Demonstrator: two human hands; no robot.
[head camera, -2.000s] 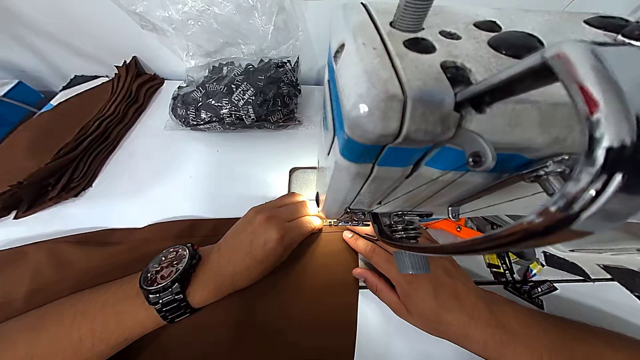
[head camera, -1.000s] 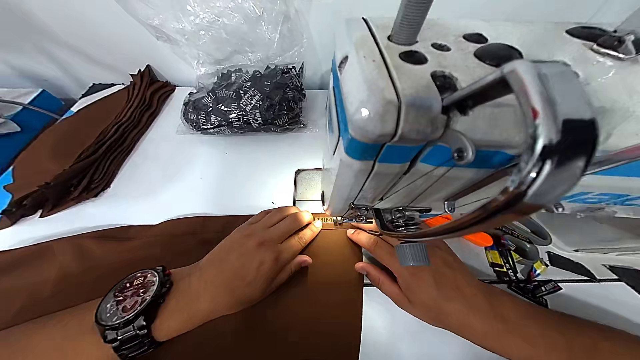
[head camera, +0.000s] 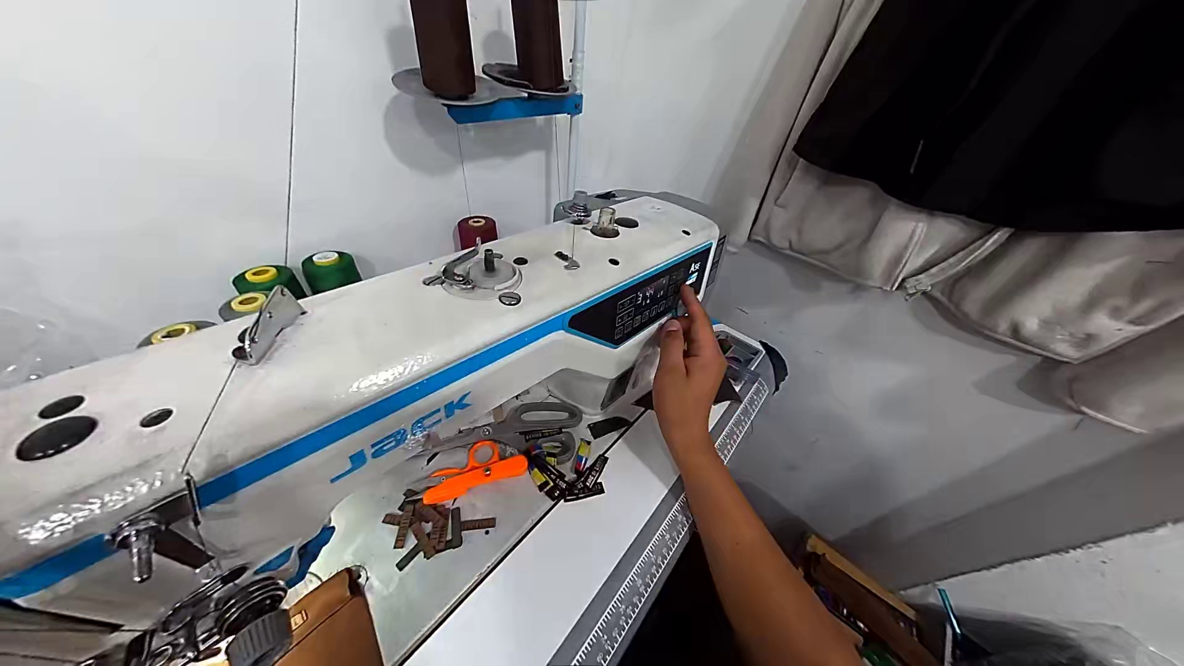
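Note:
My right hand (head camera: 687, 365) is at the control panel (head camera: 647, 298) on the right end of a white and blue Jack sewing machine (head camera: 398, 342), its index fingertip touching or nearly touching the buttons. Nothing is held in it. My left hand is out of view. At the lower left, brown fabric (head camera: 331, 624) lies beside the machine's needle end. Orange thread snips (head camera: 476, 476) and grey-handled scissors (head camera: 532, 421) lie on the table under the arm.
Small brown strips (head camera: 435, 527) and woven labels (head camera: 564, 476) lie near the snips. Green thread cones (head camera: 330, 271) stand behind the machine, brown thread cones (head camera: 444, 46) on a stand above. A printed ruler (head camera: 638, 573) follows the table edge. Dark garments (head camera: 999, 111) hang at the right.
My right hand has gone from the brown fabric by the needle to the control panel. My left hand, on the fabric before, is out of sight. The view has swung right.

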